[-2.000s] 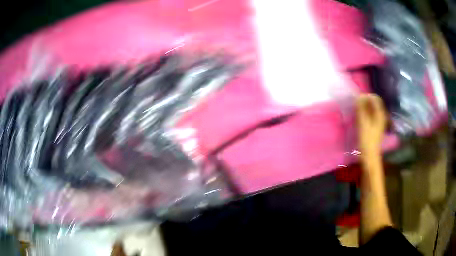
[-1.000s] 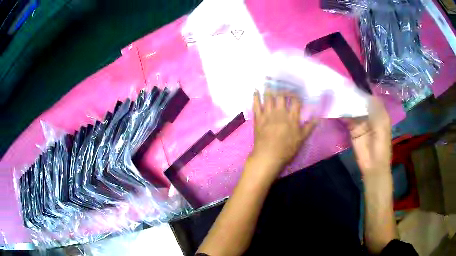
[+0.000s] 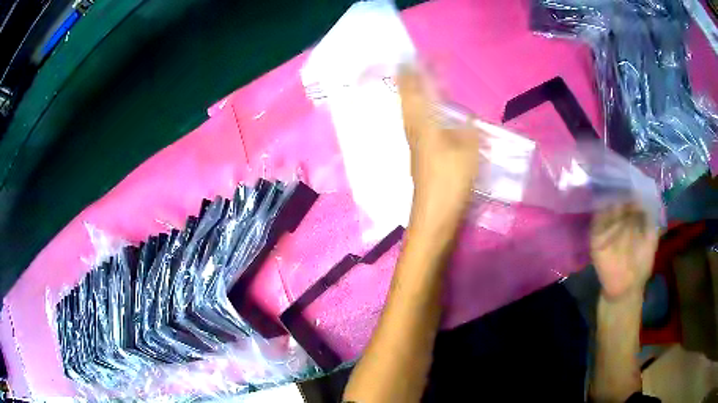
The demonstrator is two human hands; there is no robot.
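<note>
A clear plastic bag (image 3: 504,161) stretches between my hands above the pink sheet. My left hand (image 3: 442,149), blurred, is closed at its left end, beside the white stack of empty bags (image 3: 366,149). My right hand (image 3: 623,240), also blurred, holds the right end, with shiny film over the fingers. A bare black bracket (image 3: 571,110) lies behind the bag at the right. Another bare black bracket (image 3: 319,285) lies left of my left forearm, which borders its upper end. A third black bracket (image 3: 287,216) lies against the bagged row.
Bagged brackets (image 3: 157,299) lie nested in a row at the left. More bagged brackets (image 3: 645,79) lie at the upper right. The pink sheet (image 3: 260,142) borders a dark green surface (image 3: 142,86). A red stool (image 3: 669,275) and brown cartons (image 3: 697,291) are below at the right.
The view has shifted. My left hand has moved up and closed beside the bag stack. The bag, bunched and white before, now spans between my hands. My right hand has moved right and down.
</note>
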